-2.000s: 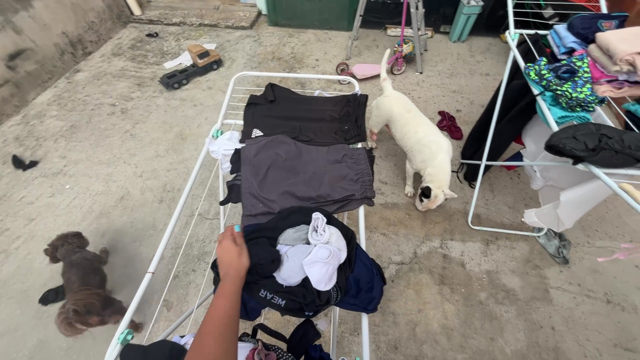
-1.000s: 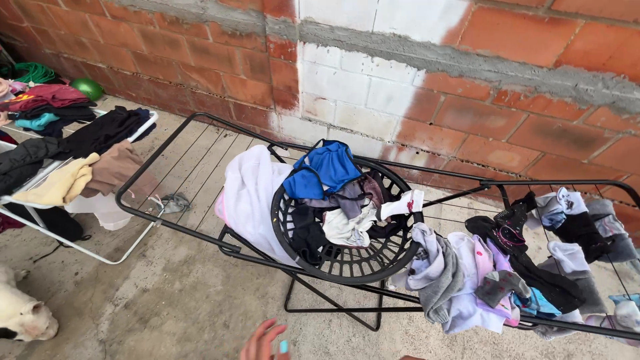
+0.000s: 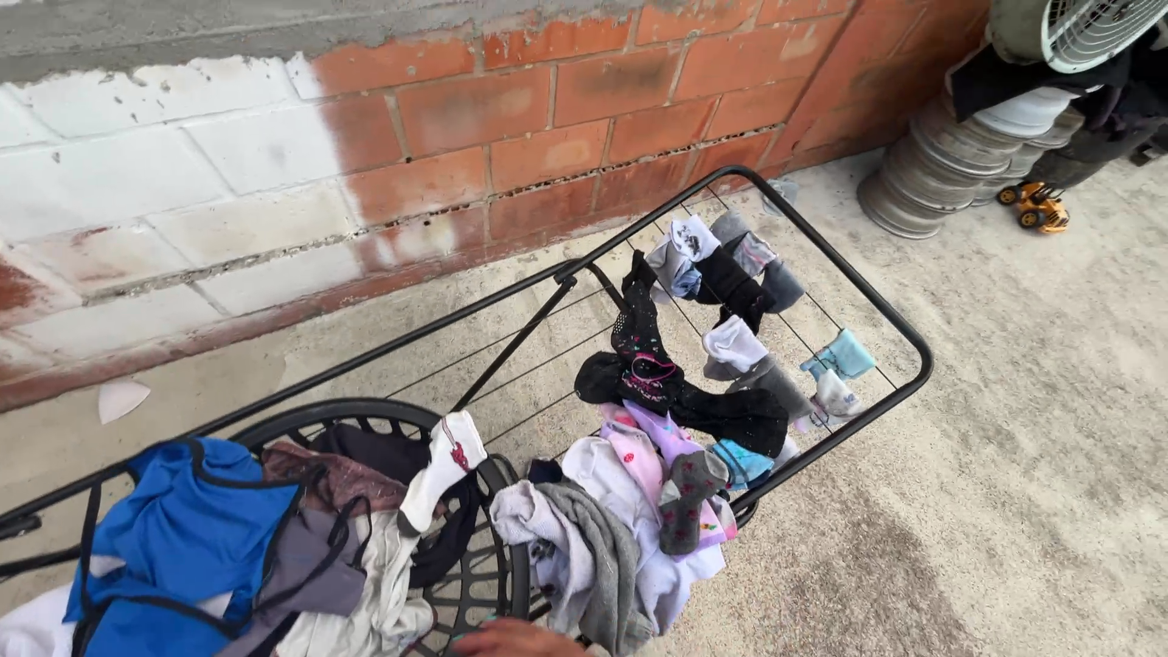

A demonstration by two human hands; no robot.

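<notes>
My right hand [image 3: 520, 639] shows only in part at the bottom edge, its fingers low beside the rim of a black plastic laundry basket [image 3: 518, 547]; whether it holds anything is hidden. My left hand is out of view. The basket rests on a black metal drying rack [image 3: 844, 274] and holds a blue garment [image 3: 173, 520], a grey-purple garment [image 3: 315, 566], a pale garment [image 3: 370, 593] and a white sock [image 3: 444, 470] lying over the rim. To its right lie a grey garment [image 3: 598, 547] and a patterned grey sock [image 3: 691, 502]. Black socks [image 3: 730, 415] and pale socks [image 3: 735, 342] lie farther along.
A brick wall [image 3: 511, 91], partly painted white, runs behind the rack. At the upper right, metal wheel rims [image 3: 931, 169] are stacked under a fan [image 3: 1086, 32], with a yellow toy vehicle [image 3: 1036, 206] beside them on the concrete floor [image 3: 1022, 438].
The view has swung from the white rack with dark clothes and a dog to the black rack, then toward its far end. The hand seen over the white rack is no longer there.
</notes>
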